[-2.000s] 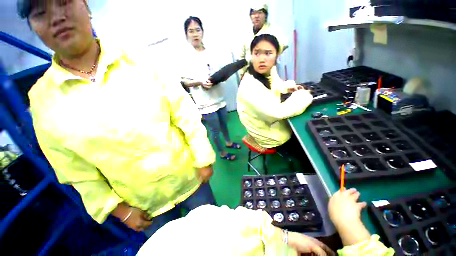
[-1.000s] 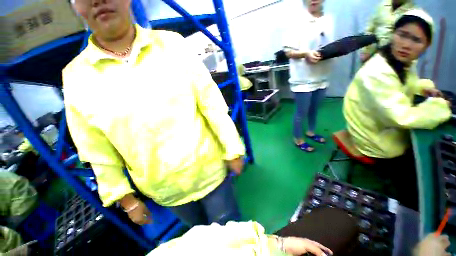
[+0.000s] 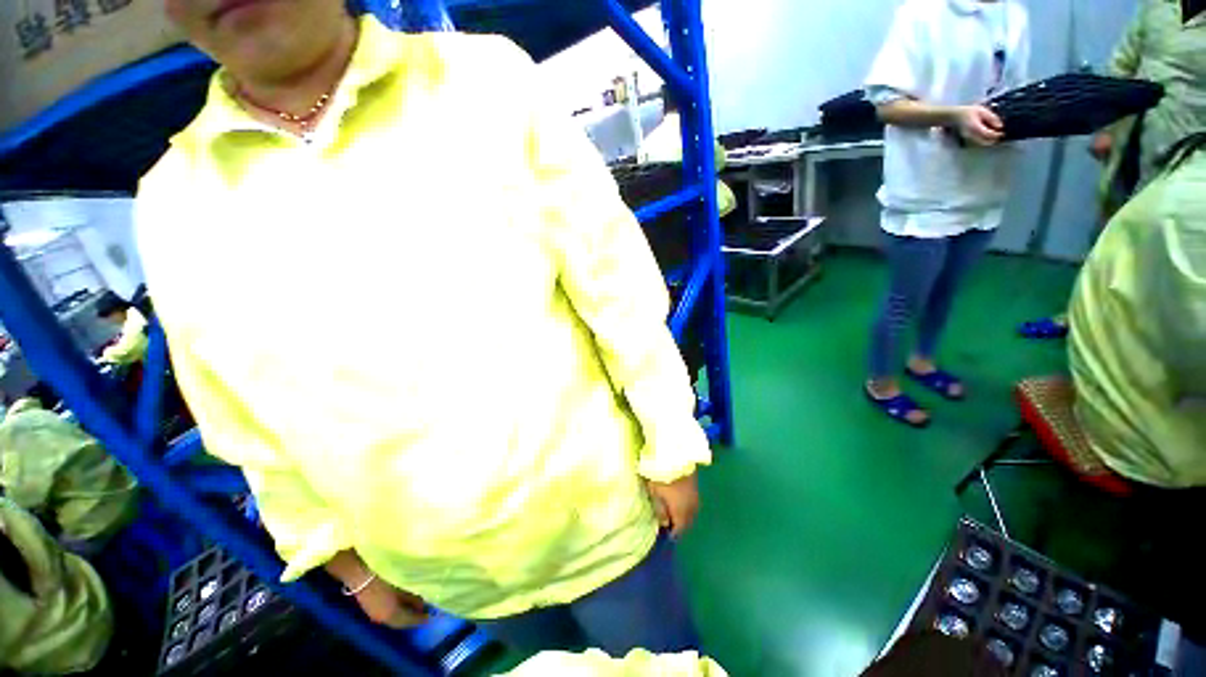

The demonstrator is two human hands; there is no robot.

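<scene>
Neither of my hands shows; only a yellow-green sleeve of mine (image 3: 615,664) is at the bottom edge, with its hand cut off or hidden. A black foam tray (image 3: 1047,558) lies low at the bottom right. Its square pockets hold several round shiny parts, and a white label shows near its right edge. A dark rounded shape covers its lower left corner.
A person in a yellow-green smock (image 3: 410,331) stands close in front. Blue rack posts (image 3: 710,304) are beside and behind. A second person (image 3: 946,159) holds a black tray (image 3: 1078,106). A seated person (image 3: 1144,331) is at right, on a red-edged stool.
The view has swung left and down. The bench, my hands and the orange tool have left the picture. The seated person and the low tray now sit further right.
</scene>
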